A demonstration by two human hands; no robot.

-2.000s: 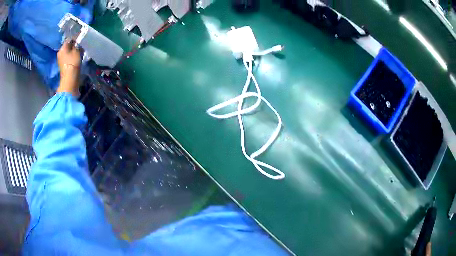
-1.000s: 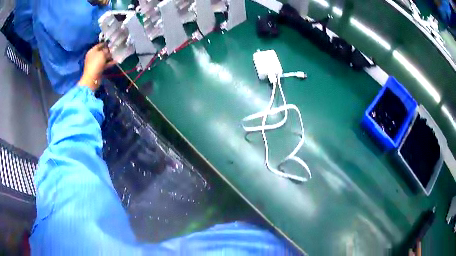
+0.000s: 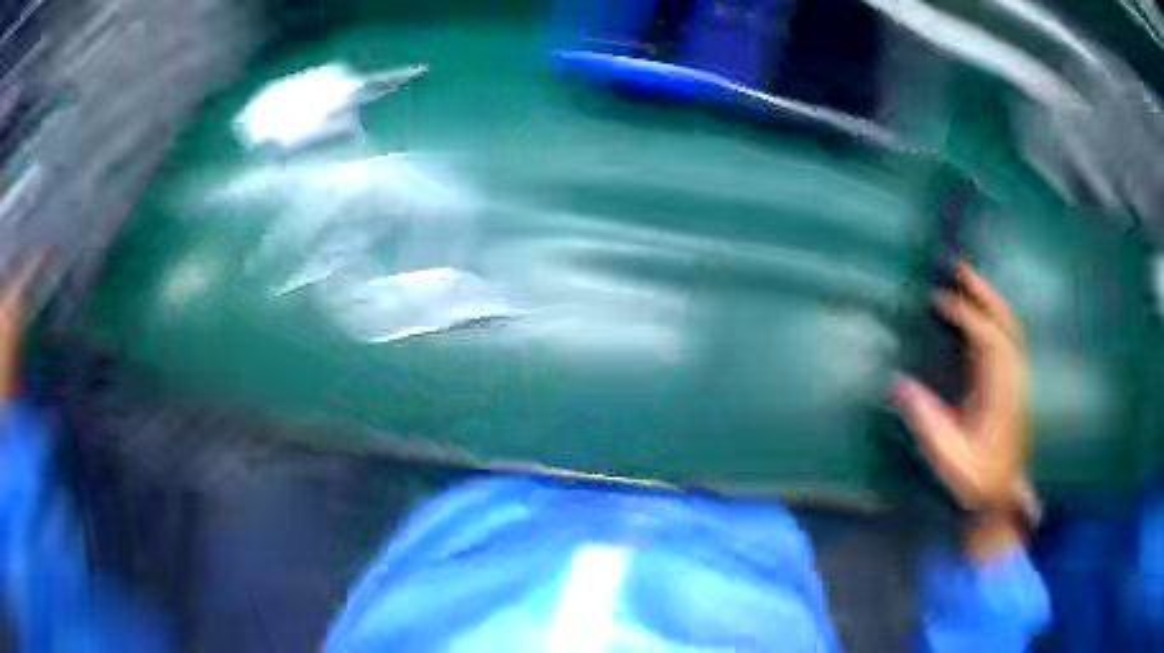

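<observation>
The whole view is blurred. My right hand (image 3: 989, 396) is at the right side of the green mat, closed around a black electric screwdriver (image 3: 947, 325) that points away from me. My left hand (image 3: 15, 319) is at the far left edge, blurred and cut off; what it holds, if anything, cannot be told. The white power adapter (image 3: 300, 109) lies on the mat at the upper left. Its looped white cable (image 3: 421, 304) lies nearer to me, smeared by motion.
A blue bin (image 3: 638, 74) stands at the bench's far side, cut off by the top edge. Beside it a bin with dark contents (image 3: 830, 58) shows. The mat's near edge (image 3: 600, 477) runs in front of my body. Blurred grey shapes fill the upper left.
The view has swung, so the adapter and cable show further left. My left hand, earlier at the white housings, is now at the left edge. My right hand has come more fully into view.
</observation>
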